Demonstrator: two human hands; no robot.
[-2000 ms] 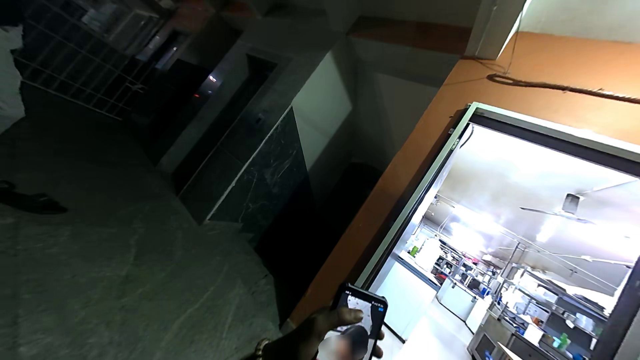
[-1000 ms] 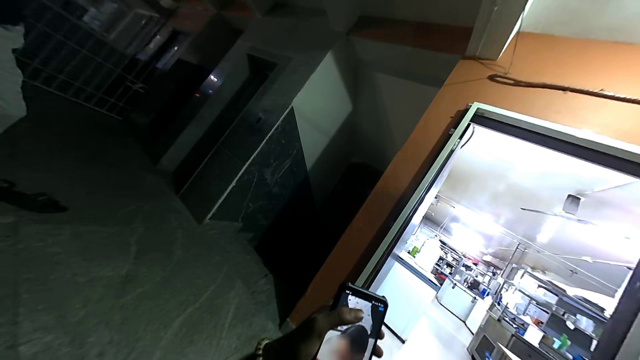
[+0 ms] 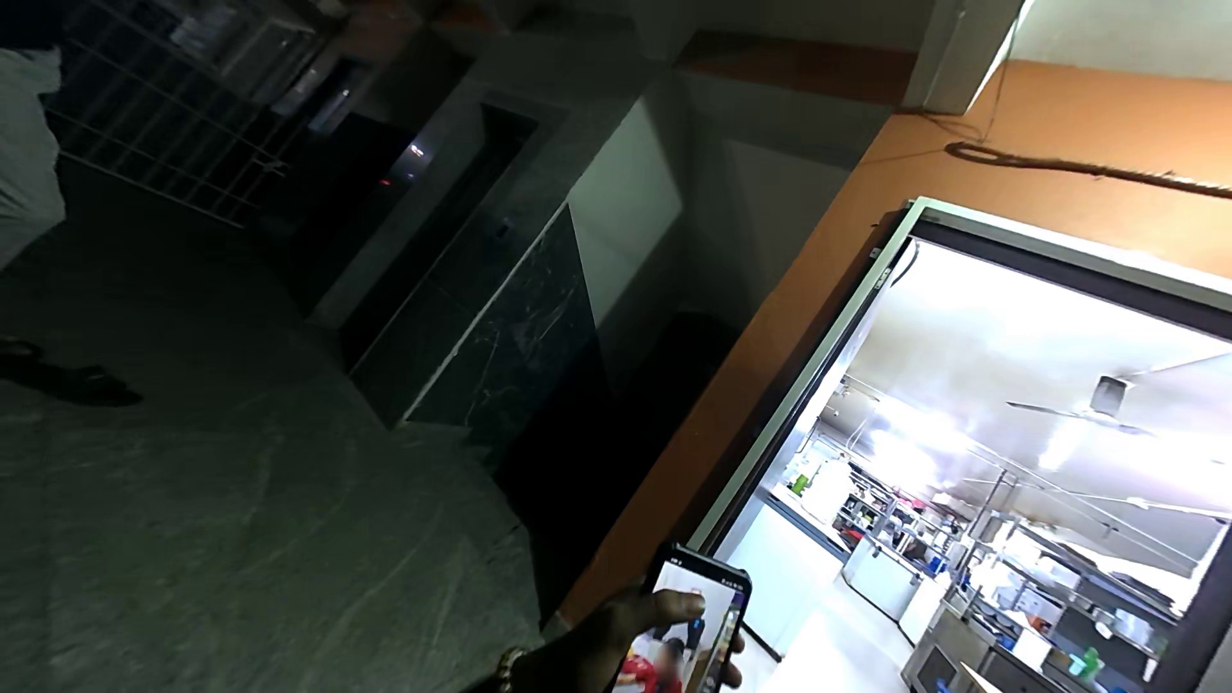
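Observation:
At the bottom edge, right of the middle, my left hand (image 3: 616, 630) holds a smartphone (image 3: 717, 577) in a dark case. Its thumb lies over the lit screen, and fingertips curl round the phone's right edge. A bracelet (image 3: 510, 664) circles the wrist. A picture with a red shape shows on the screen. My right hand is out of the frame.
A framed doorway (image 3: 818, 385) in an orange wall (image 3: 1107, 106) opens on a bright kitchen with steel counters and a ceiling fan (image 3: 1107, 397). A person's trouser leg (image 3: 27, 144) stands far left, near a metal grille (image 3: 164, 144) and dark stone floor (image 3: 241, 539).

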